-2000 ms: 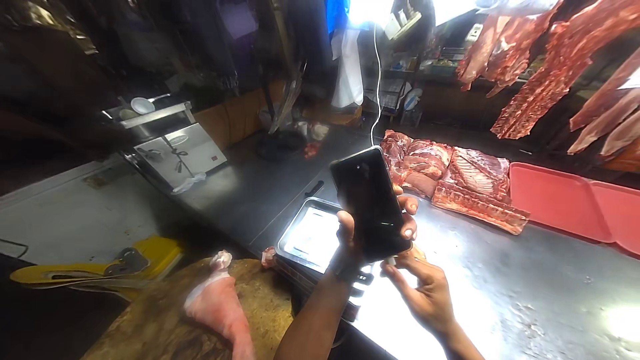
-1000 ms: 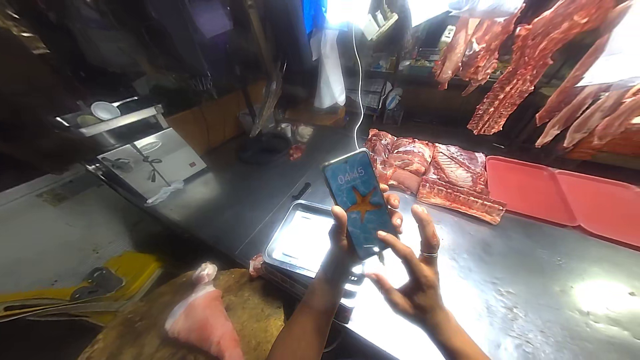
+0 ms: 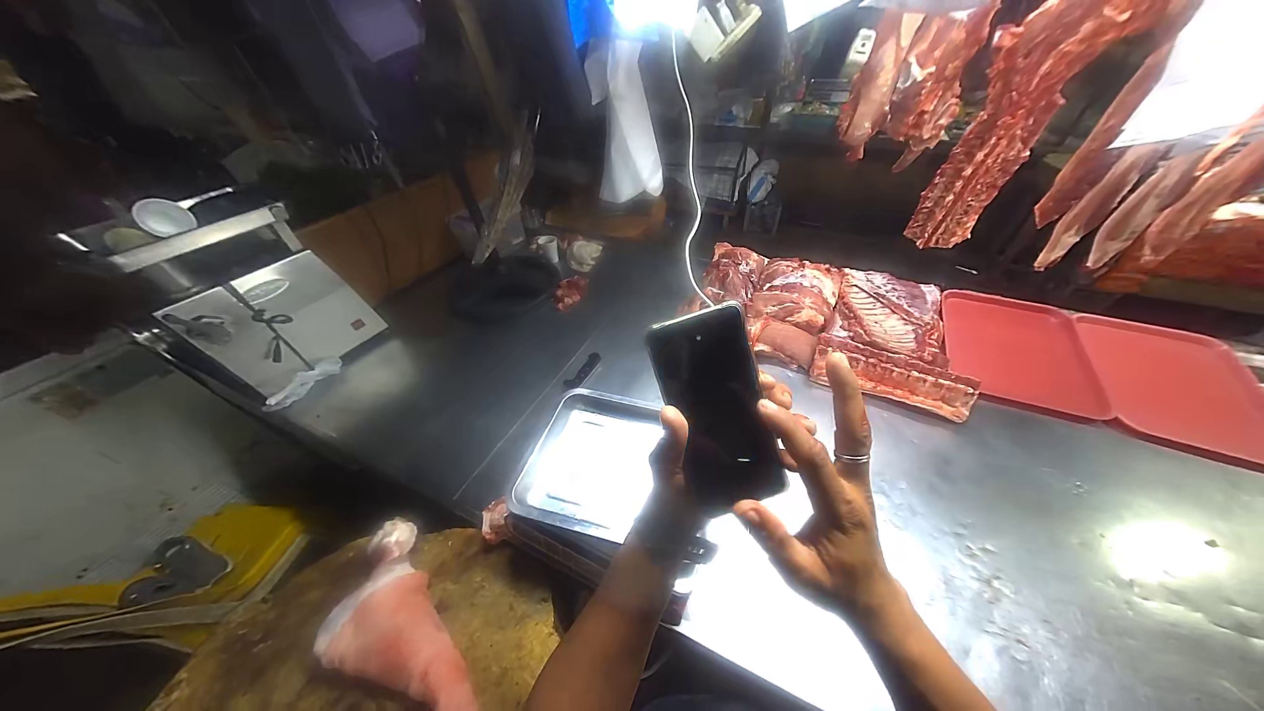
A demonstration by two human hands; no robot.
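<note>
A smartphone (image 3: pixel 713 410) with a dark screen is gripped upright in my left hand (image 3: pixel 676 474), thumb along its left edge, fingers behind and around the right edge. A white cable (image 3: pixel 691 178) runs down to the phone's top. My right hand (image 3: pixel 829 504) wears a ring and is spread, its fingers at the phone's lower right side; whether a fingertip touches the screen I cannot tell. Behind the left wrist lies a shiny metal tray (image 3: pixel 541 484) on the steel counter. On a round wooden chopping block (image 3: pixel 504 602) rests a pale piece of meat with a bone end (image 3: pixel 395 632).
Raw meat cuts and ribs (image 3: pixel 879 316) lie beyond the hands, beside red plastic trays (image 3: pixel 1027 351). More meat (image 3: pixel 1007 118) hangs at the upper right. A dark-handled tool (image 3: pixel 583 370) is on the counter (image 3: pixel 395 434). A metal box-like appliance (image 3: pixel 286 316) stands left; a bright lamp hangs above.
The phone screen was dark, then lit with a clock and starfish picture, and is dark again now. My right hand has opened out beside the phone since the earliest frame.
</note>
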